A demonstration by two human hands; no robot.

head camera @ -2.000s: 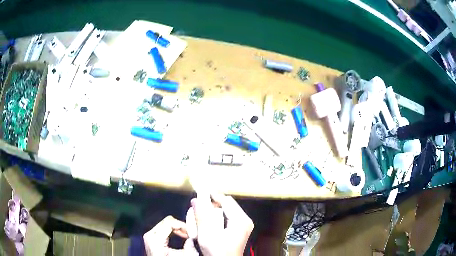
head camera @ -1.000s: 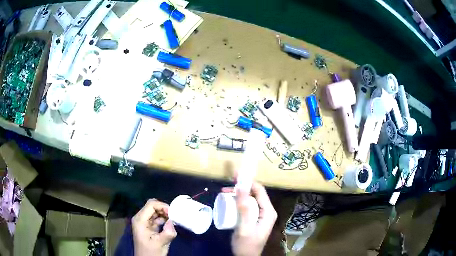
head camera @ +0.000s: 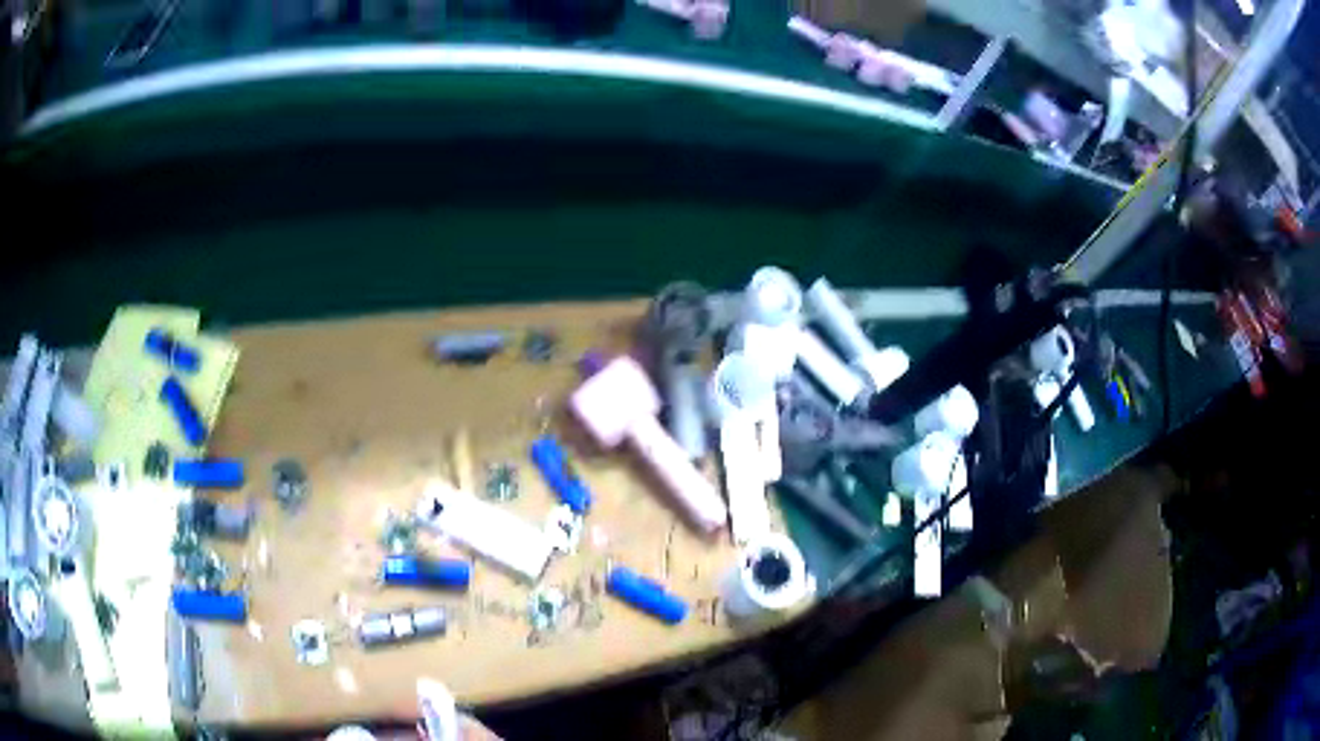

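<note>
The view is blurred. At the bottom edge, a small part of my right hand [head camera: 475,728] shows beside the raised end of a white fan part [head camera: 436,709], which it seems to hold; the rest is cut off. Another white rounded edge [head camera: 350,734] shows just left of it. My left hand is out of the picture. On the tan board [head camera: 333,405] lie a white handle shell [head camera: 492,531], a blue cell [head camera: 427,572], a grey cell [head camera: 403,624] and small circuit boards [head camera: 310,640].
A pink fan [head camera: 652,442] lies right of the middle. White and grey fans [head camera: 746,377] pile up beyond it, near a thick black tool [head camera: 955,348]. White parts [head camera: 55,514] and a yellow sheet [head camera: 159,379] lie left. A raised shelf [head camera: 478,58] runs behind; cartons [head camera: 898,651] stand lower right.
The view has swung right and up, so the bench contents sit further left and lower. My left hand and its white cup-like part have left the picture; my right hand is nearly cut off.
</note>
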